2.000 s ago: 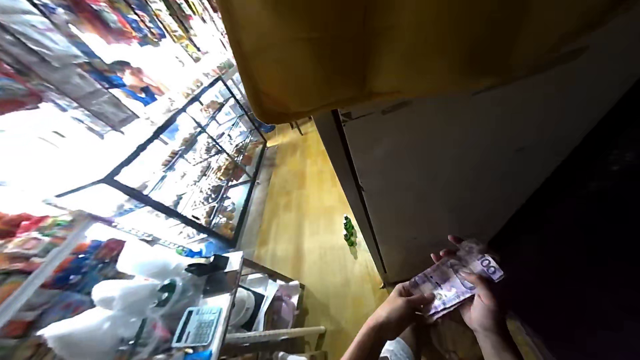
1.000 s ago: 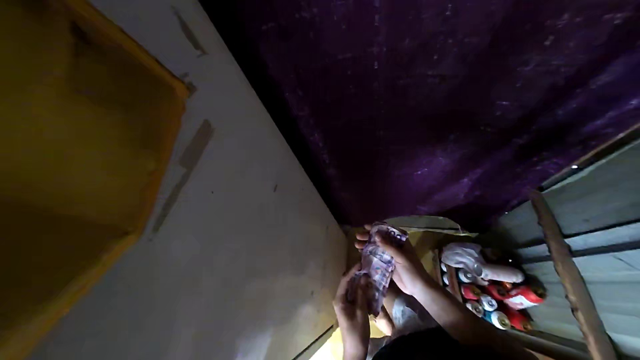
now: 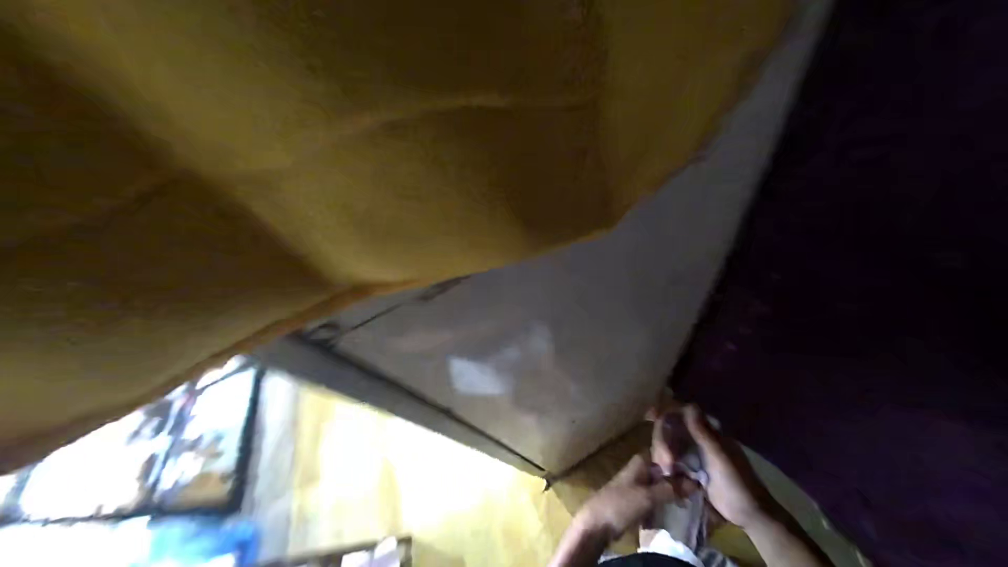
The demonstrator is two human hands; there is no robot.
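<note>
Low at the right of the head view, my left hand point(image 3: 626, 500) and my right hand point(image 3: 720, 468) meet around a folded purple banknote point(image 3: 681, 449). Fingers of both hands cover much of the note, and motion blur hides its print. The right hand grips its upper part, while the left fingers lie against its lower part. A pale, blurred item point(image 3: 677, 520) shows just below the hands; what it is cannot be told.
A yellow cloth point(image 3: 354, 157) hangs across the upper left. Beside the hands stand a pale panel point(image 3: 598, 291) and a dark purple sheet or curtain point(image 3: 882, 354). Bright yellow flooring point(image 3: 409, 480) and a glass display case point(image 3: 205, 449) lie at lower left.
The view has swung strongly between the purple sheet and the shop side. Two seconds ago the note was spread flat between both hands; now it is folded or bunched within them.
</note>
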